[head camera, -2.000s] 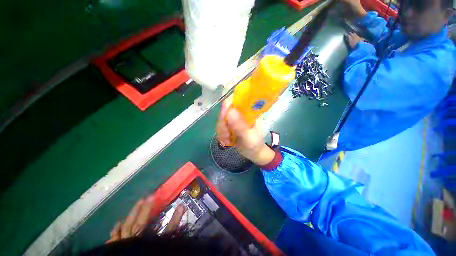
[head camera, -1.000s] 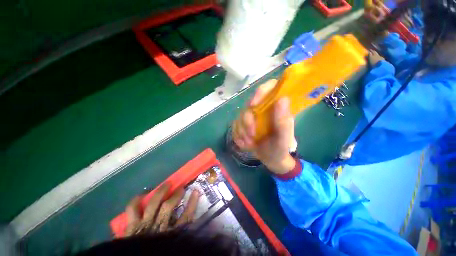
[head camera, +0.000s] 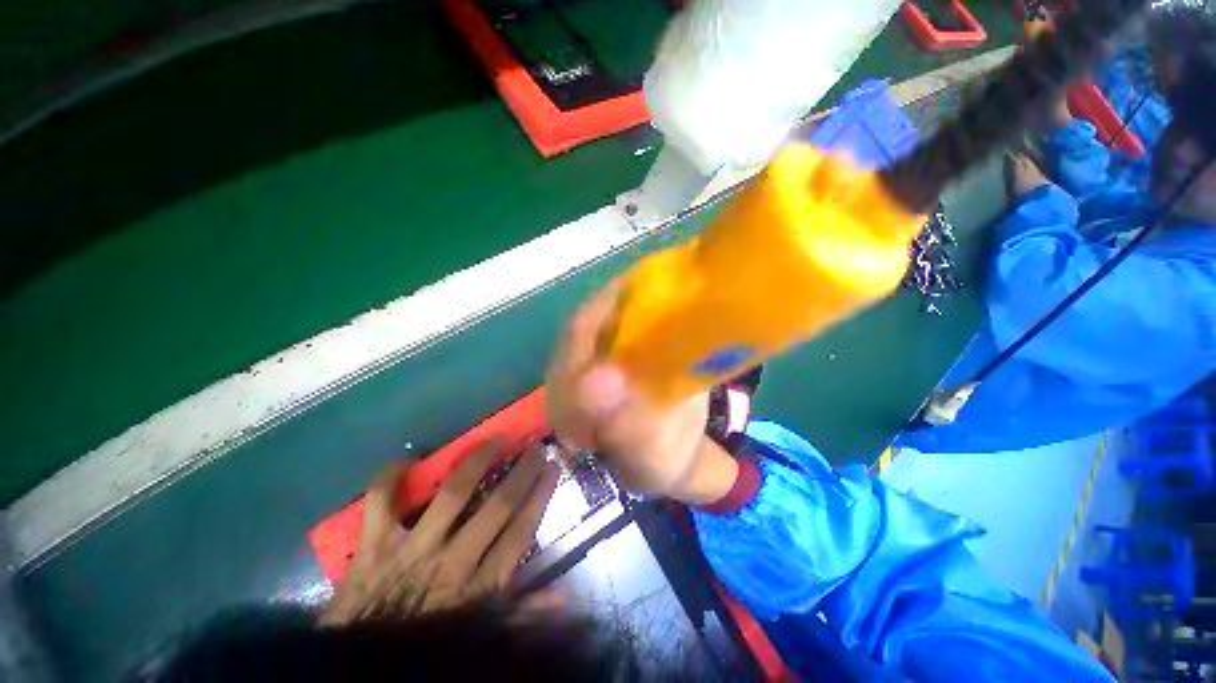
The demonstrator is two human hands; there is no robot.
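Note:
My right hand (head camera: pixel 640 414) is closed around the yellow-orange electric screwdriver (head camera: pixel 760 280), which tilts up to the right with a dark coiled cord at its rear. Its tip is hidden behind my hand, over the upper end of the opened unit (head camera: pixel 620 574). The unit is black with bright silvery areas and lies inside a red-orange frame (head camera: pixel 514 420). My left hand (head camera: pixel 447 534) rests with fingers apart across the frame's left side and the unit's edge. My head's dark hair hides the frame's lower part. The screw dish is hidden.
A metal edge (head camera: pixel 400 334) divides the bench from the green conveyor (head camera: pixel 267 254), which carries another framed unit (head camera: pixel 574 127). A wrapped white post (head camera: pixel 747 80) stands at that edge. Small loose parts (head camera: pixel 936 260) and a blue bin (head camera: pixel 867 123) lie beyond the screwdriver. A person in blue (head camera: pixel 1107 307) is at right.
The screwdriver and my right hand have moved from over the screw dish to the unit's upper end. The view has shifted, so the post and conveyor unit appear further right and higher. My left hand stays on the frame.

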